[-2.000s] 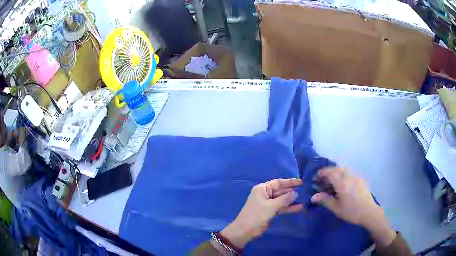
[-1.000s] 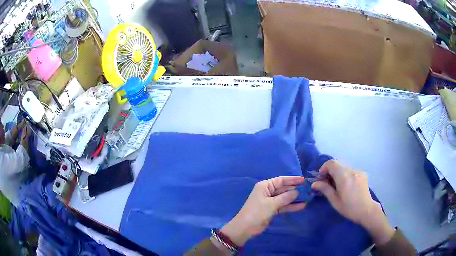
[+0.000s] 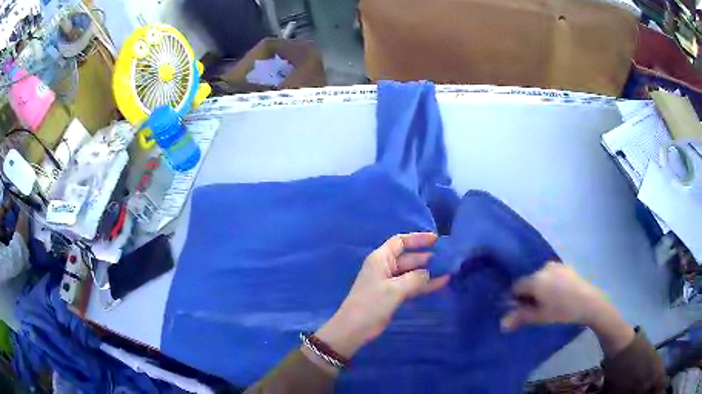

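A large blue garment (image 3: 269, 262) lies spread on the white-grey table (image 3: 285, 146), with one sleeve (image 3: 408, 123) stretched to the table's far edge. My left hand (image 3: 389, 281) pinches a piece of the blue cloth at the middle right of the garment. My right hand (image 3: 558, 298) is blurred over the garment's right part, with its fingers curled. Whether it holds cloth or a small tool cannot be made out. A flap of cloth stands raised and folded between the two hands.
At the left are a black phone (image 3: 141, 266), a blue bottle (image 3: 173, 140), a yellow fan (image 3: 159, 75) and bagged items (image 3: 91, 185). Papers (image 3: 646, 154) lie at the right end. A blue garment pile (image 3: 54, 338) is below the left edge. A cardboard-sided bin (image 3: 500, 46) stands beyond the table.
The right hand has moved right and down, away from the left hand. The cloth between them has been lifted and turned over. The whole view has shifted, so things appear further left and higher.
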